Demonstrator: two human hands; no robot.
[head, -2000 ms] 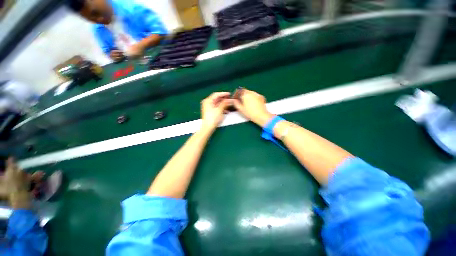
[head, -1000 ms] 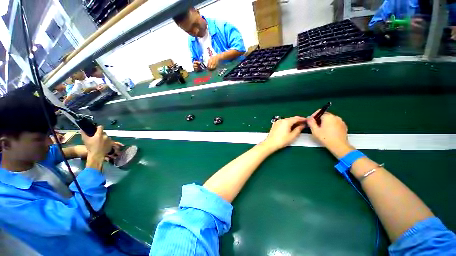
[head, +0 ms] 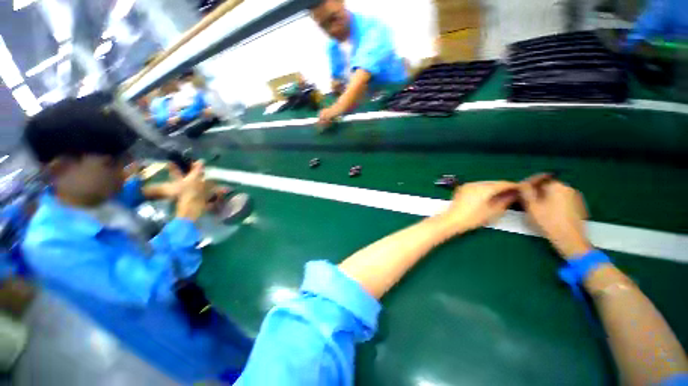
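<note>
My left hand (head: 483,202) and my right hand (head: 557,213) meet at the fingertips over the white strip. A small dark unit (head: 517,203) shows between them, blurred and mostly hidden by my fingers; my left fingers pinch it. My right hand also holds a thin dark pen-like tool (head: 555,176), with only a blurred end visible above the fingers. A blue strap (head: 585,268) is on my right wrist. A dark unit (head: 446,181) lies on the green surface just beyond my left hand.
Two more units (head: 355,171) lie farther left beyond the white strip (head: 332,193). A person in blue (head: 113,241) works at left, near a round dish (head: 237,207). Another person (head: 370,53) reaches over the far edge. Black trays (head: 566,69) are stacked at back right.
The view has turned left, so everything is shifted right. The person opposite has stretched an arm onto the far edge of the line. My hands remain together; the tool shows less clearly.
</note>
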